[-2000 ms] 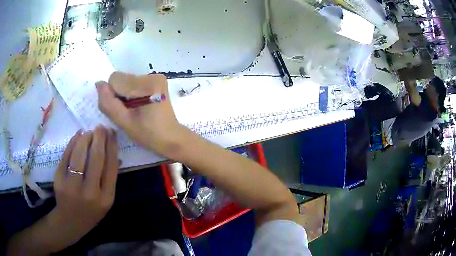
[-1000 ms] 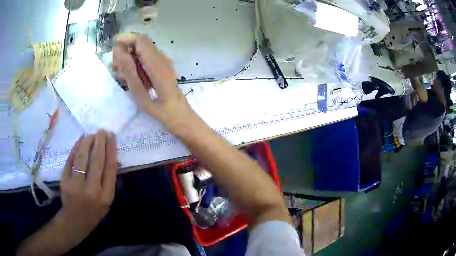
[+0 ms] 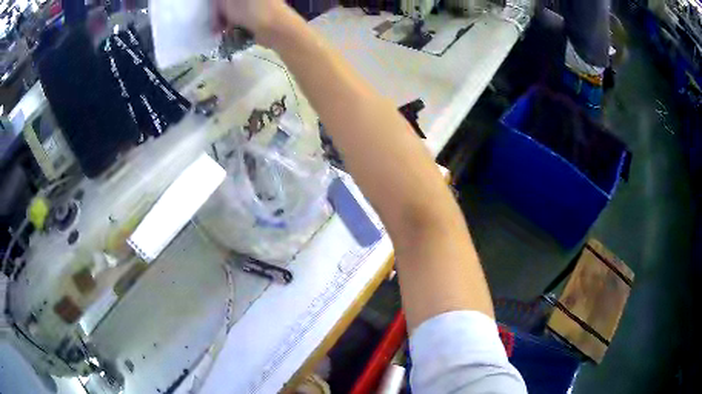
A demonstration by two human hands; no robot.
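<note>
My right hand (image 3: 250, 14) is blurred and partly cut off by the top edge, with the arm stretched up across the picture. Its fingers are closed at the right edge of a white paper slip (image 3: 182, 32), above the far side of the sewing machine head (image 3: 269, 100). The pen cannot be made out. My left hand is out of the picture.
A clear plastic bag (image 3: 269, 185) and a white card (image 3: 177, 206) lie on the machine. Dark snips (image 3: 267, 269) lie by its bed. Dark cloth (image 3: 96, 92) is beyond. A blue crate (image 3: 550, 181) and cardboard box (image 3: 591, 302) stand at the right.
The view has swung right and up to the machine head. My right hand has moved from the table to the top edge, with the slip now at it. My left hand has left the picture.
</note>
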